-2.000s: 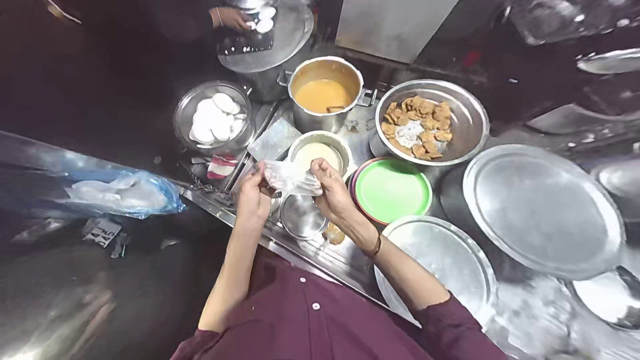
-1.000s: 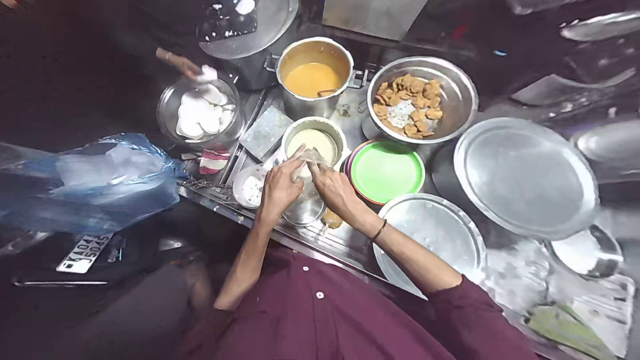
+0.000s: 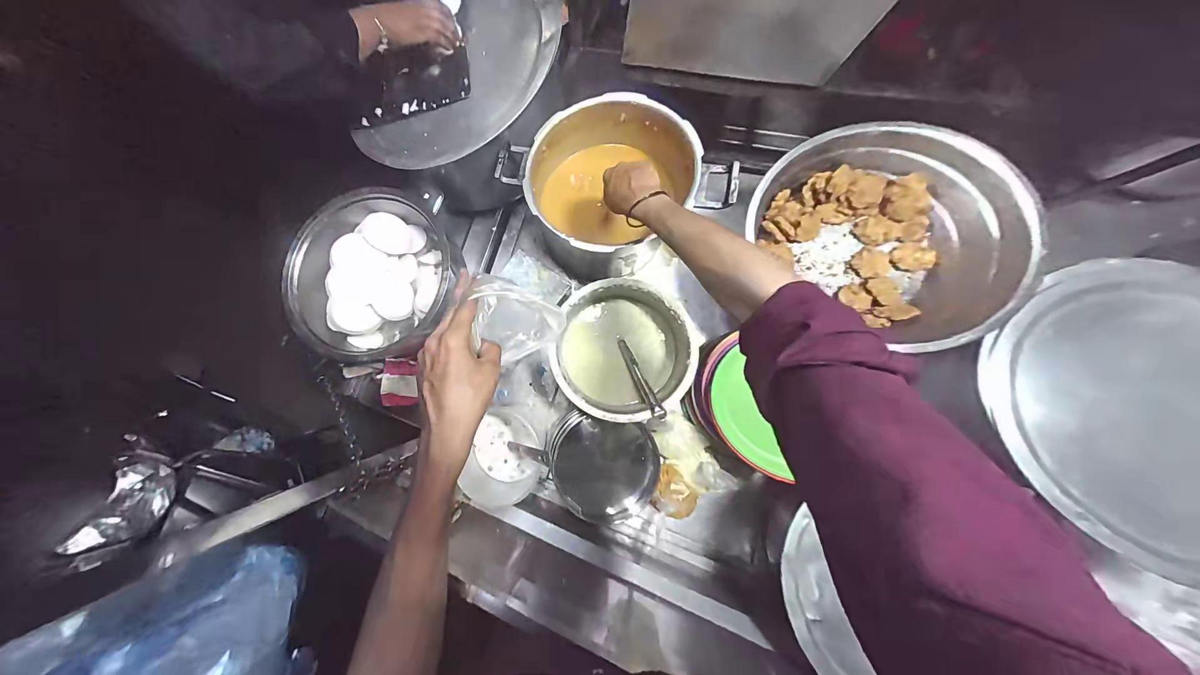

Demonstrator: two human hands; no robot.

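Observation:
My left hand holds a clear plastic bag, which is spread between the hand and a pot of pale, thin batter or chutney with a spoon in it. Over the large metal pot of orange gravy is my right hand, fingers curled down at the liquid; the ladle seen there before is hidden, so its hold cannot be made out. Below the pale pot stand an empty-looking steel container and a tub of white sauce.
A bowl of white idlis stands left, a wide bowl of fried pieces right. Green plates and large round lids lie right. Another person's hand is at upper left; a blue plastic bag is at lower left.
My hands, earlier together on the clear bag over the pale pot, have parted. The left has moved left with the bag; the right has moved up to the orange gravy.

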